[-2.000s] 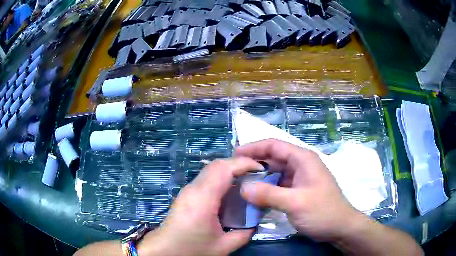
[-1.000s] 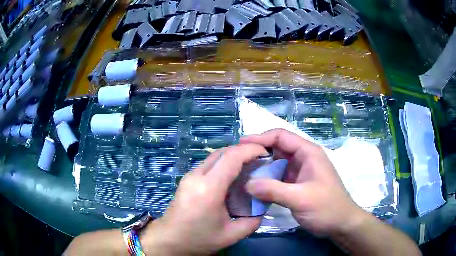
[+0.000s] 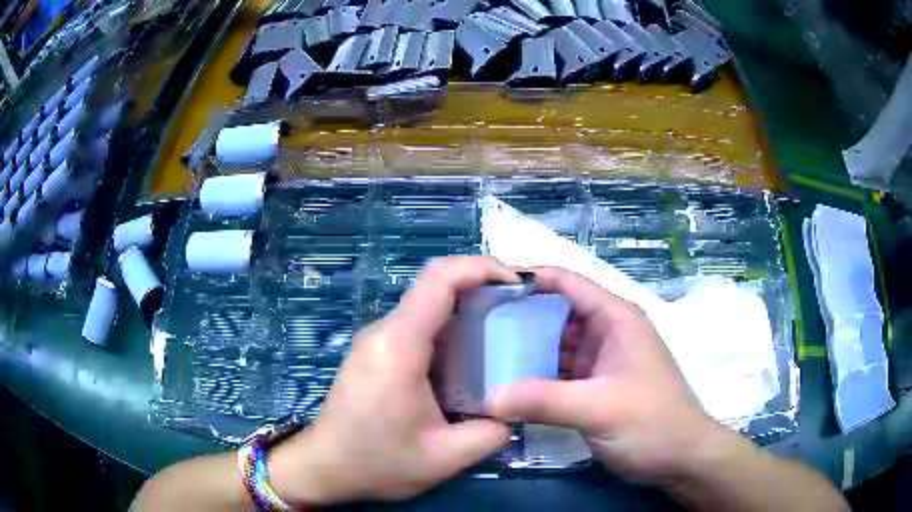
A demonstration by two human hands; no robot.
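Note:
My left hand grips a dark grey housing from the left, above the clear blister tray. My right hand holds a pale blue-white film against the housing's right part, with the thumb at the film's lower edge. The film covers the right side; the left part shows dark. A small dark end shows at the top between the fingertips. The housing's underside is hidden. A bright white cloth lies on the blister tray, partly behind my right hand.
Three wrapped housings sit in the tray's left column. Several more lie loose at the left, near a filled tray. Bare dark housings cover the back of the orange-brown board. Pale wavy strips lie at the right.
The film, tilted and lifted from the housing a second ago, now lies broader and more upright along it. My right thumb has moved down to its lower edge. Both hands keep hold.

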